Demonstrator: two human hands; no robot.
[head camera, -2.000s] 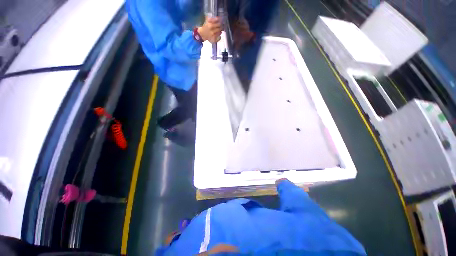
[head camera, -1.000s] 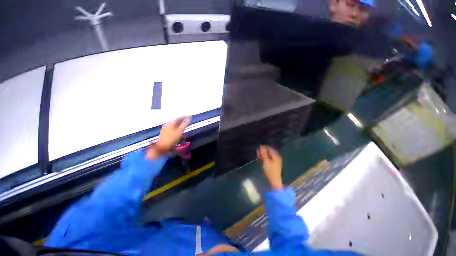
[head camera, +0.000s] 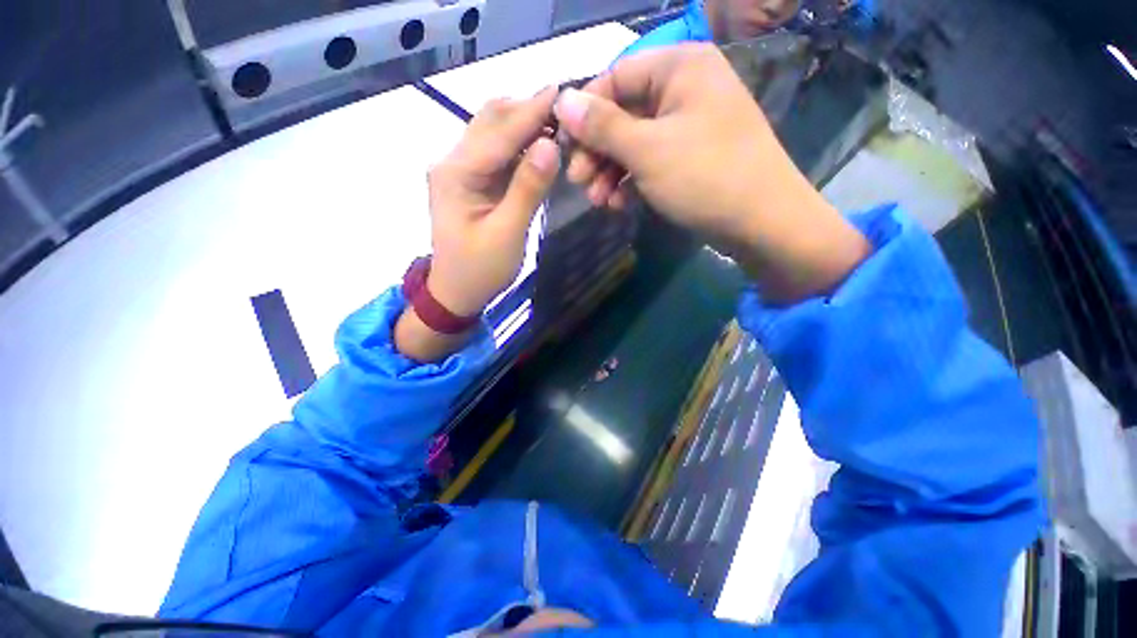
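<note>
My left hand (head camera: 480, 212), with a dark red wristband, and my right hand (head camera: 698, 150) meet at the upper middle. The thumbs and fingers of both pinch a small dark piece (head camera: 560, 115) between them, mostly hidden by the fingertips. Whether it is a loose tab or part of something larger I cannot tell. A dark glossy surface (head camera: 584, 256) shows below and behind the hands, its outline partly hidden. A large white panel (head camera: 162, 337) lies on the conveyor to the left, with a small dark rectangle (head camera: 283, 343) on it.
A white foam stack (head camera: 761, 523) with slotted sides stands at lower right. A person (head camera: 748, 15) in blue is beyond my hands. A yellowish-white block with clear film (head camera: 904, 175) is at upper right. A pink tool (head camera: 439, 456) hangs by the conveyor. Green floor lies between conveyor and stack.
My hands have come together and risen from their separate places. The view has shifted, so the conveyor fills more of the left. The large dark panel upright in front of me now shows far less.
</note>
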